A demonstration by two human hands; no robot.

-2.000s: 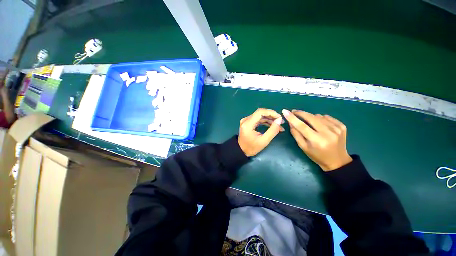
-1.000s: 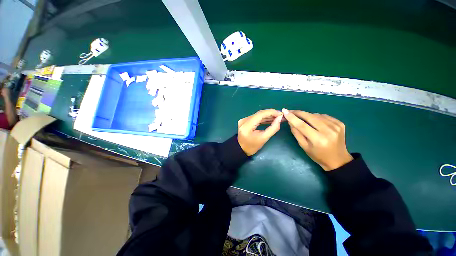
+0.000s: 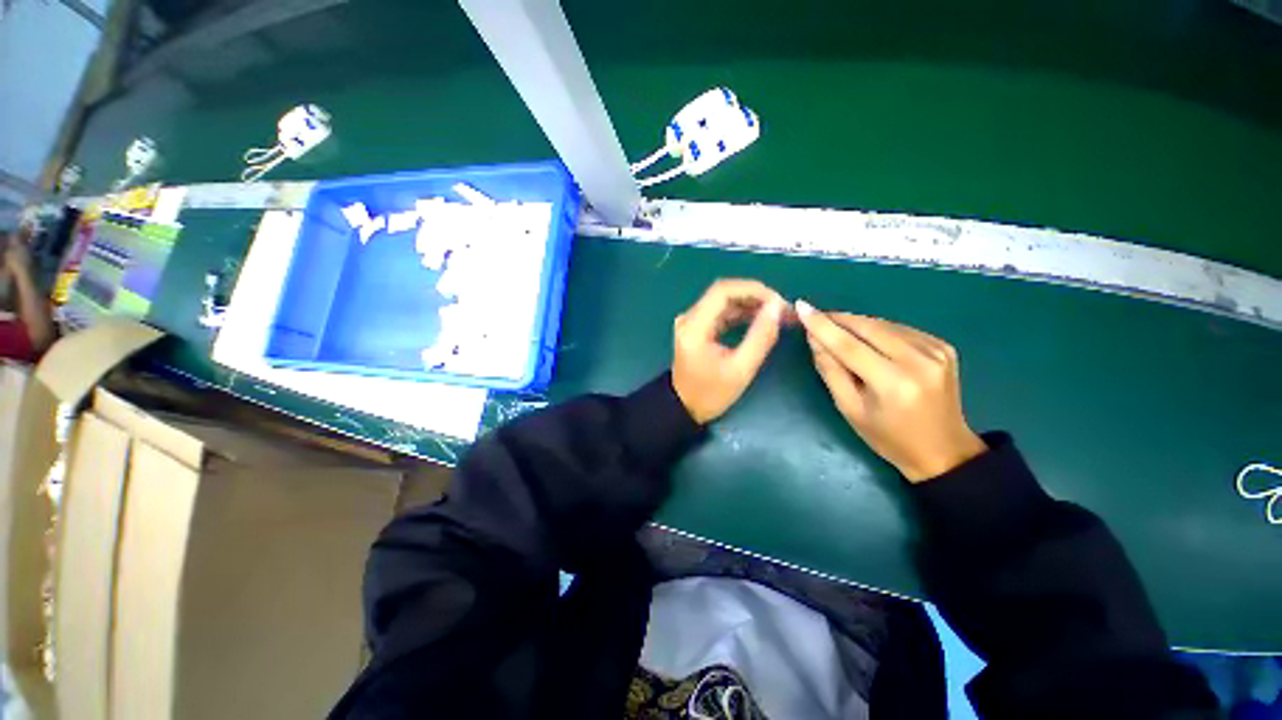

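Note:
My left hand point(image 3: 724, 349) is over the green bench, its thumb and forefinger pinched together in a ring. My right hand point(image 3: 889, 387) is just right of it, thumb and fingertips close together, pointing at the left fingertips. The tips nearly meet. If a small thing is between them, it is too small or hidden to tell. The blue parts bin point(image 3: 328, 305) is to the left of my hands, with small white pieces point(image 3: 492, 288) heaped mostly in its right half.
A white post point(image 3: 557, 106) and rail point(image 3: 872, 239) stand beyond my hands. Corded units point(image 3: 713, 131) lie on the green belt. A cord loop point(image 3: 1261, 492) is at the right edge. A white sheet point(image 3: 250, 303) is under the bin. An open carton point(image 3: 267, 563) is lower left. A person's arm shows far left.
The corded units on the belt have moved to the right, and the nearest now shows its cord beside the post. My fingertips have parted slightly; both hands stay in nearly the same place.

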